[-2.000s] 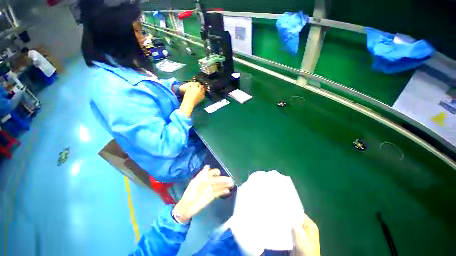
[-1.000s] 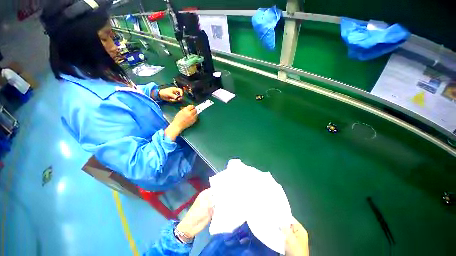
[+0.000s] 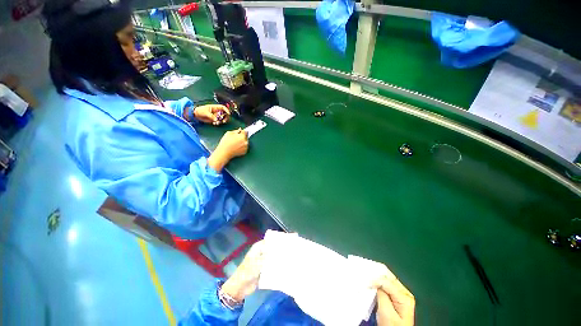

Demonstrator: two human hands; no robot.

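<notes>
A plain white cloth or paper wipe [image 3: 315, 275] is spread between my two hands, above my lap at the near edge of the green bench. My left hand [image 3: 245, 275] holds its left edge; a band shows on the wrist. My right hand [image 3: 395, 298] pinches its right edge, and its lower part is cut off by the picture's bottom edge. Black tweezers [image 3: 481, 274] lie on the bench to the right of my right hand.
A person in a blue smock [image 3: 143, 165] works at the left beside a black hand press [image 3: 245, 57]. Small round assemblies [image 3: 406, 150] lie along the far side and right. Blue cloths [image 3: 471, 39] hang on the rail. A red stool [image 3: 220, 245] stands below.
My left hand has taken hold of the wipe, which is now stretched wider and lower between both hands. The view has shifted right. The neighbour's hands have moved apart. More round assemblies show at right.
</notes>
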